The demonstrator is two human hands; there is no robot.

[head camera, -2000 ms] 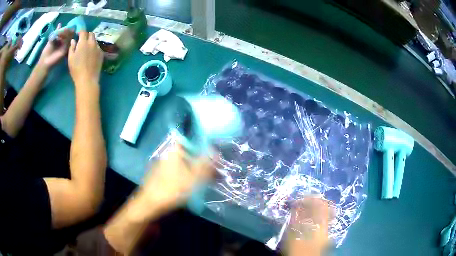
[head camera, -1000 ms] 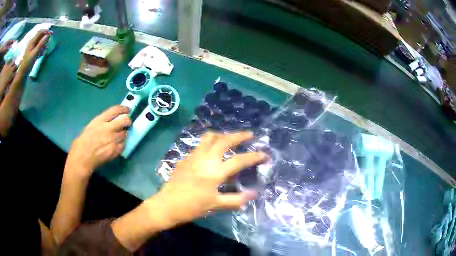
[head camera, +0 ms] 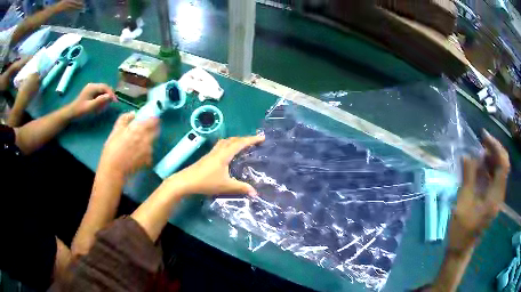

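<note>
Many dark round parts lie packed side by side under wrinkled clear film (head camera: 325,182) in front of me. My left hand (head camera: 220,168) is at the left edge of this layer, thumb and fingers spread, with nothing visible gripped. My right hand (head camera: 480,188), at the far right, is raised with its fingers closed on a thin clear plastic sheet (head camera: 394,114), which stretches up over the back right of the parts. A teal fan (head camera: 185,148) with a dark centre in its ring lies just left of my left hand.
A neighbour's hand (head camera: 131,142) holds another teal fan (head camera: 165,97) at left. Two teal handles (head camera: 435,214) stand out near my right hand. A white cloth (head camera: 201,84) and a green fixture (head camera: 137,74) are behind, by the metal post (head camera: 241,40) and pale rail.
My right hand has come into view at right with the clear sheet, which is now stretched upward. My left hand has moved left to the parts' edge. The neighbour has lifted one fan.
</note>
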